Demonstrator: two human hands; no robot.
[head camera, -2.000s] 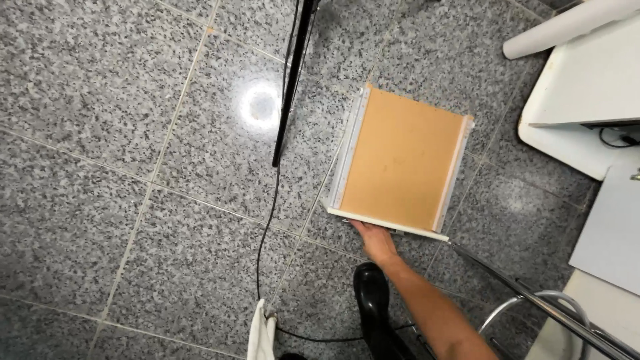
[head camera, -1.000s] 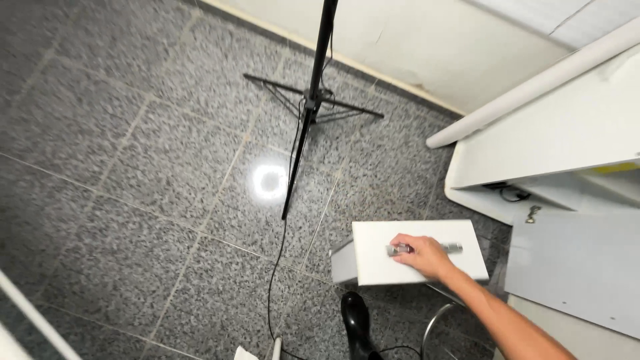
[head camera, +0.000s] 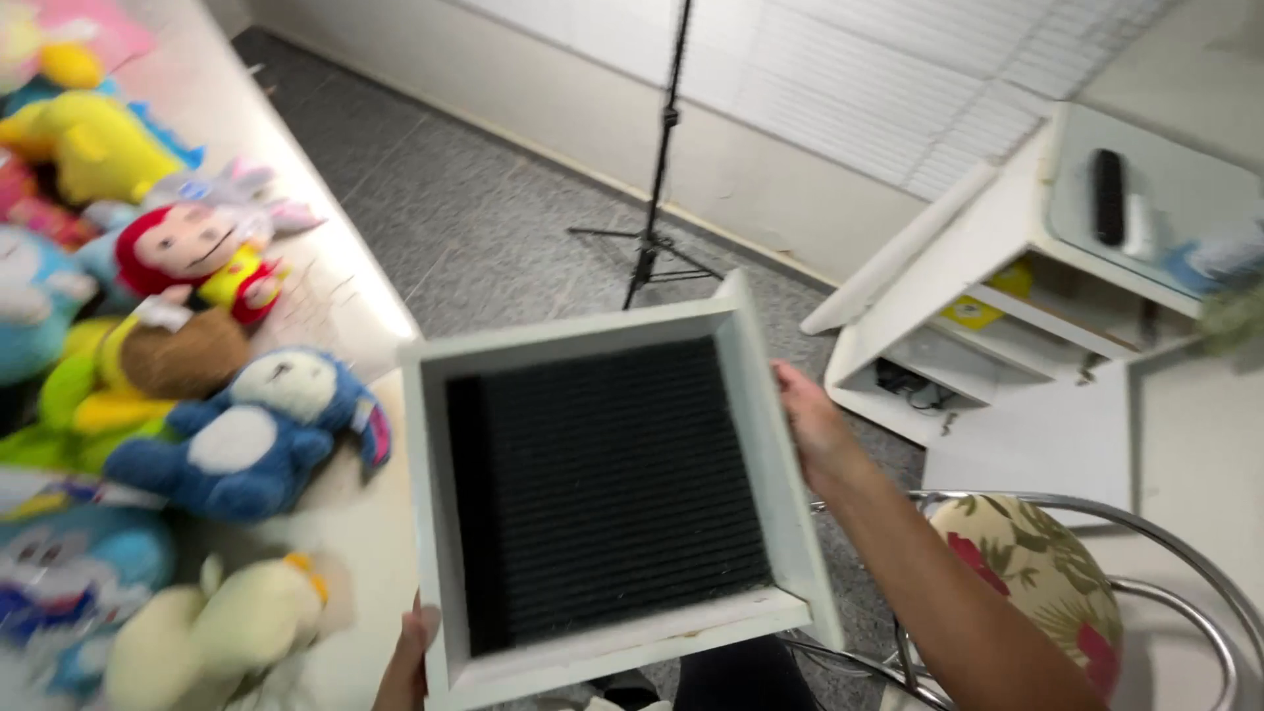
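Both hands hold a white drawer (head camera: 430, 513) with a black ribbed liner (head camera: 612, 484) in its bottom. Its open top faces me and no loose item shows inside. My right hand (head camera: 812, 427) grips the outer face of the drawer's front panel on the right, fingers mostly hidden behind it. My left hand (head camera: 413, 642) holds the lower left side, thumb against the wall and the other fingers hidden. The drawer's left corner overlaps the edge of a white table (head camera: 370, 533); whether it touches is unclear.
Plush toys, among them a blue donkey (head camera: 247, 434), cover the table. A black tripod stand (head camera: 647, 252) stands near the wall. At right are a white cabinet (head camera: 1047, 232) with its door open, and a metal chair with a floral seat (head camera: 1027, 573).
The drawer has been lifted from the floor and turned, so its inside now shows. My left hand has come onto it. The view has swung up to the table and cabinet.
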